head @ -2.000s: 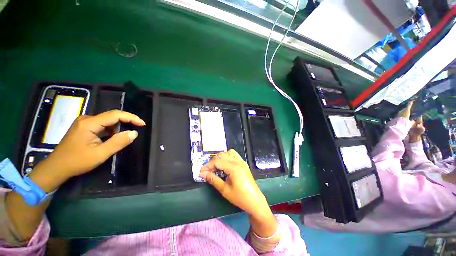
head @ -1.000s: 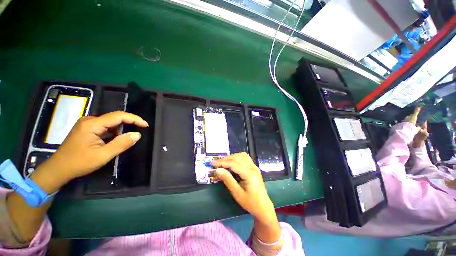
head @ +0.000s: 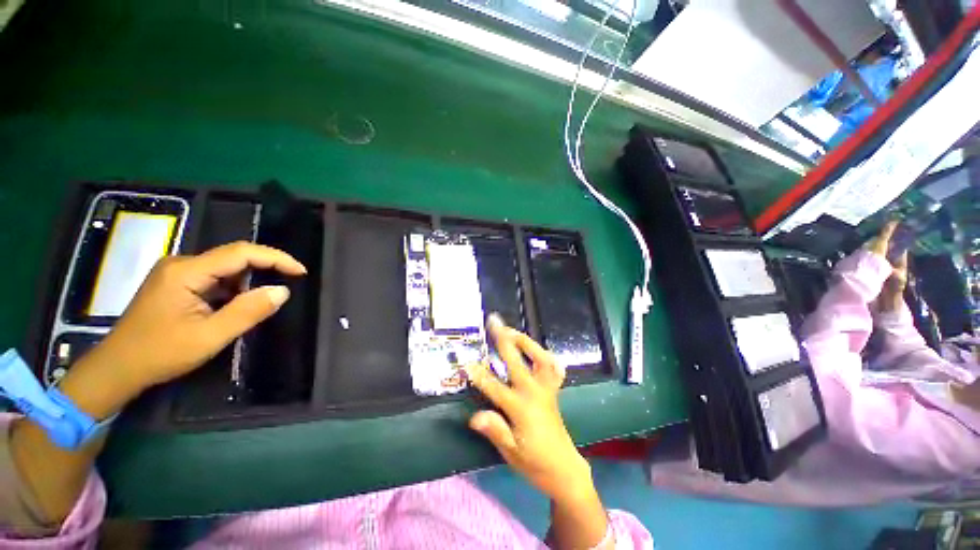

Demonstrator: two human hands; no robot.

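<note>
An opened phone with mainboard [head: 417,290] and a pale battery [head: 455,286] lies in a slot of the black phone tray [head: 360,403]. My right hand [head: 521,403] is over its lower right corner, fingers spread, with nothing visible in it; a fingertip overlaps the board's edge. My left hand [head: 199,306] is over the second slot from the left, thumb and index tips apart beside a dark slab-like shape [head: 292,344] that rises above the tray's top edge. Its other fingers are hidden, so its hold is unclear.
A silver-rimmed housing [head: 73,290] is in the leftmost slot, a dark phone [head: 563,301] in the rightmost. A white cable [head: 602,193] hangs to a white marker-like barrel [head: 636,338]. Stacked trays [head: 688,355] and a person's pink sleeves [head: 860,312] are at right.
My right hand has shifted slightly right and down from the board's lower part, and its pinched fingers have spread. My left hand keeps its pose.
</note>
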